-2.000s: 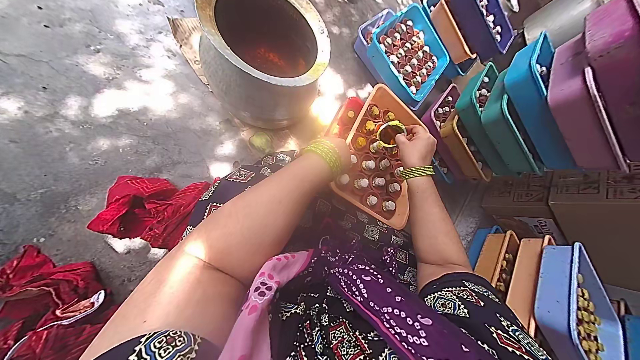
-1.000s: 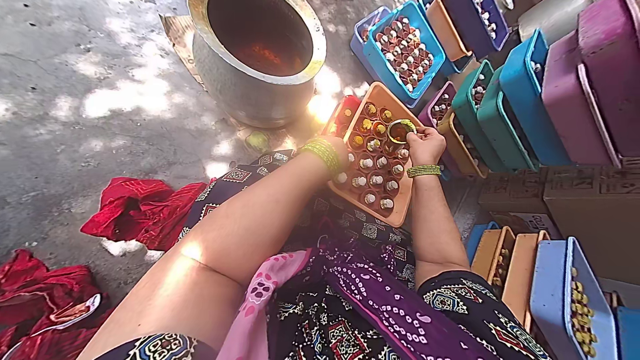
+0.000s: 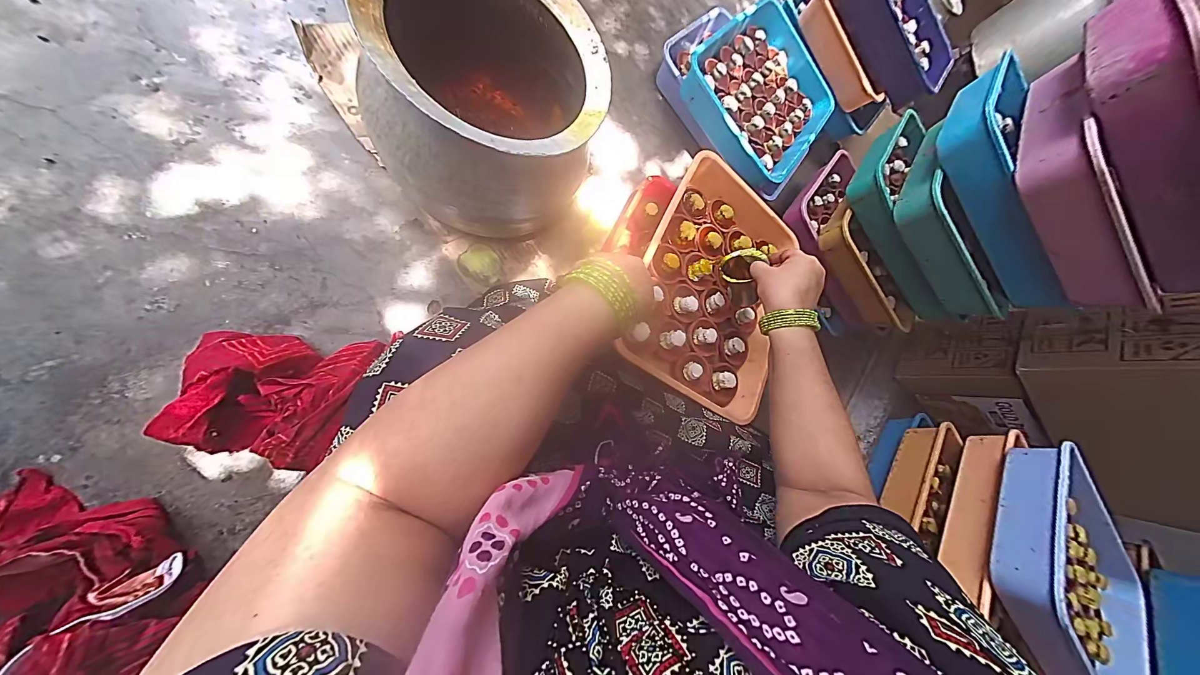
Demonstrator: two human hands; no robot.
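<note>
An orange plastic tray rests tilted over my lap, filled with small round brown cups. Those in the upper rows have yellow tops, those in the lower rows white ones. Beyond its left edge lies a red container with a yellow-topped piece. My left hand is at the tray's left side; its fingers are mostly hidden, so its hold is unclear. Between the fingers of my right hand is the rim of a small round ring-like item, dark inside with a yellow-green edge, over the tray's right side.
A large metal pot with reddish contents stands ahead. Plastic trays of cups and stacked tubs line the right, above cardboard boxes. A blue tray of yellowish pieces stands lower right. Red cloths lie at left.
My right hand with the ring-like item has stayed over the tray's right side, shifting slightly down the tray. More cups near it show yellow tops than two seconds ago.
</note>
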